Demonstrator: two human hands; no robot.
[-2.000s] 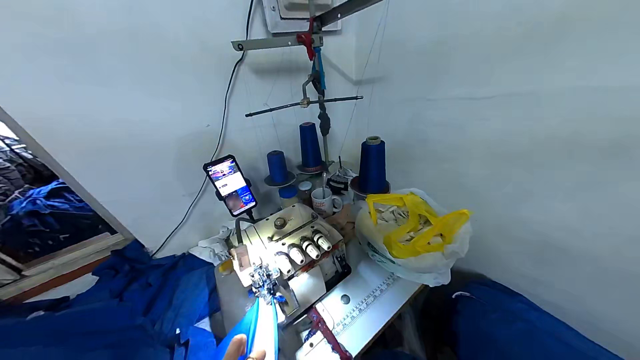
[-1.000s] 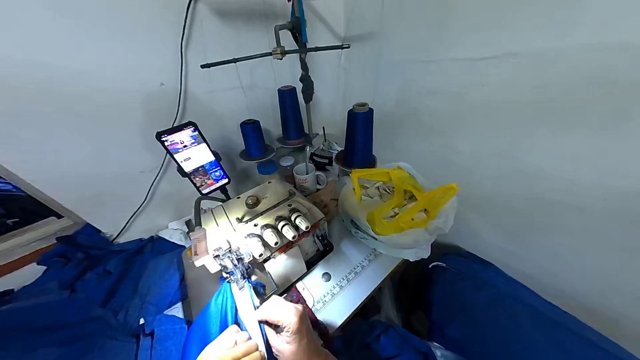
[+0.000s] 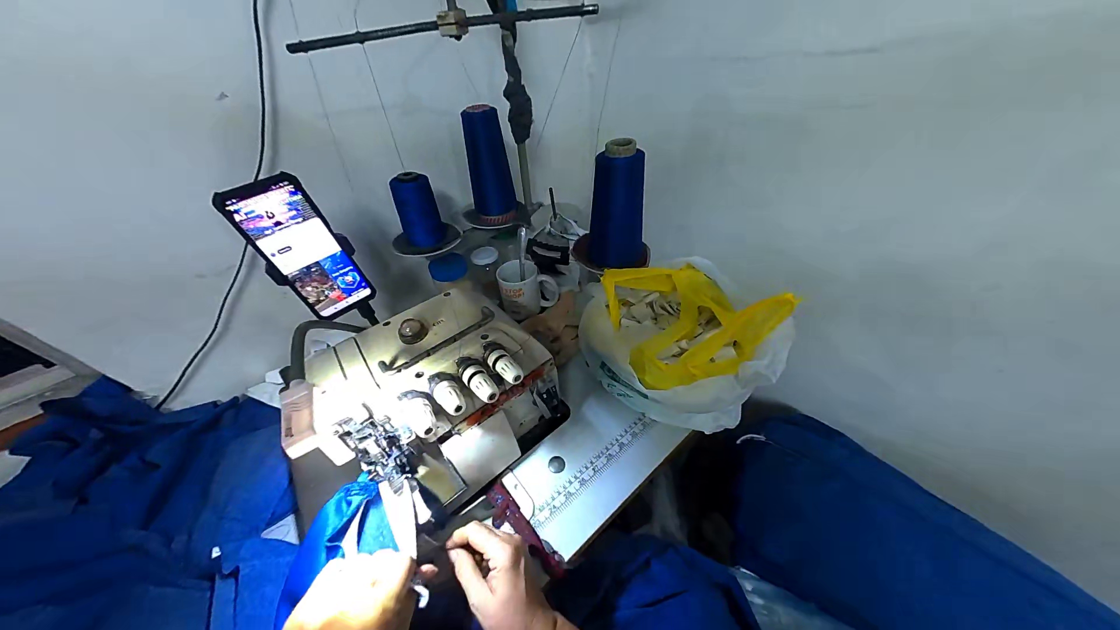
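Observation:
An overlock sewing machine stands on the table, its lamp lighting the presser foot area. Blue fabric and a white strip run from the foot toward me. My left hand grips the blue fabric and the strip just in front of the foot. To its right is my right hand, thumb and fingers bent close together near the table edge; whether something thin is between them cannot be told. Cones of blue thread stand behind the machine.
A phone in a holder rises behind the machine at left. A mug and a plastic bag with a yellow bag in it stand behind and right. A ruler strip lies on the table. Dark blue cloth is heaped at left, more at right.
My right hand, at the white strip one second ago, is now apart from it on the right. Two seconds ago it was not plainly in view. The view has moved closer to the machine.

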